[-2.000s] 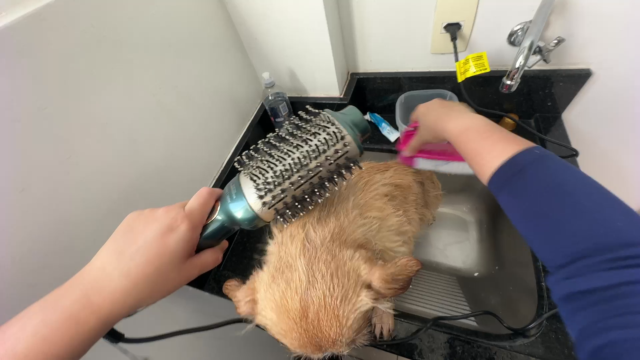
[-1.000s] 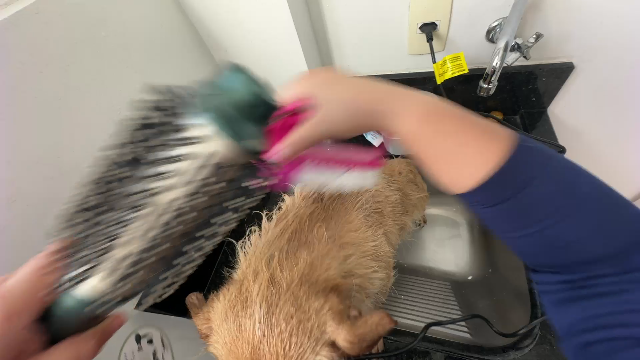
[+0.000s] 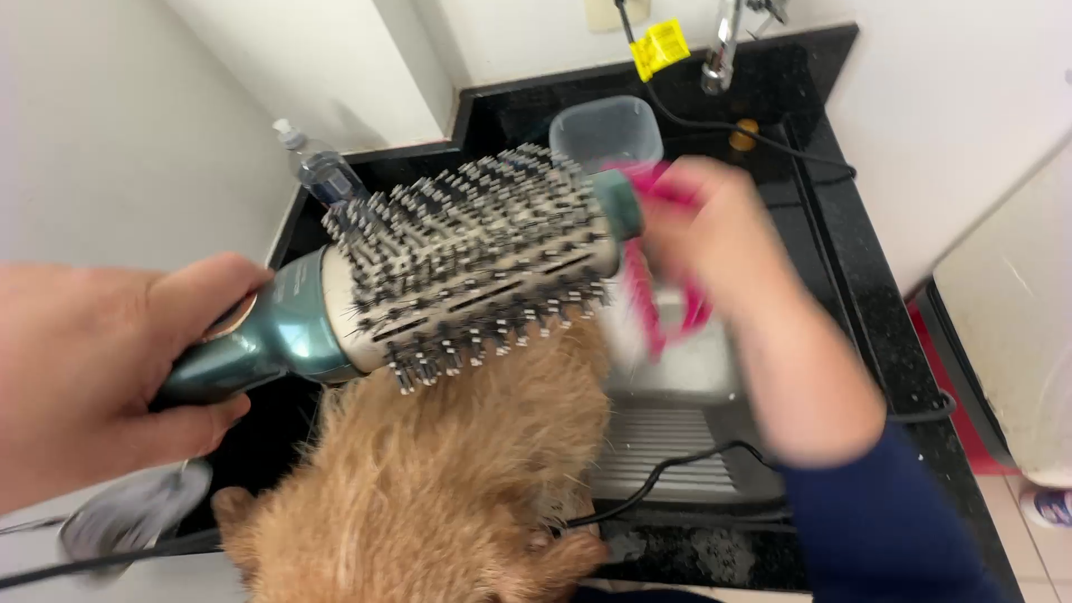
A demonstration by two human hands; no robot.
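My left hand grips the teal handle of a hot-air brush, whose round bristled barrel lies over the back of a small tan dog. The dog's coat looks damp and ruffled; its head points toward me. My right hand, blurred, holds a pink pet brush near the teal tip of the barrel. The pink brush is blurred too, and its bristled side is hard to make out. The barrel hides part of the dog's rear.
A stainless steel sink is set in a black stone counter. Behind are a plastic tub, a pump bottle, a tap and an orange cap. A black cord crosses the sink's near part.
The pink brush has moved right from its place in front of the barrel a second ago. The hot-air brush, upright and blurred then, now lies more level across the view.
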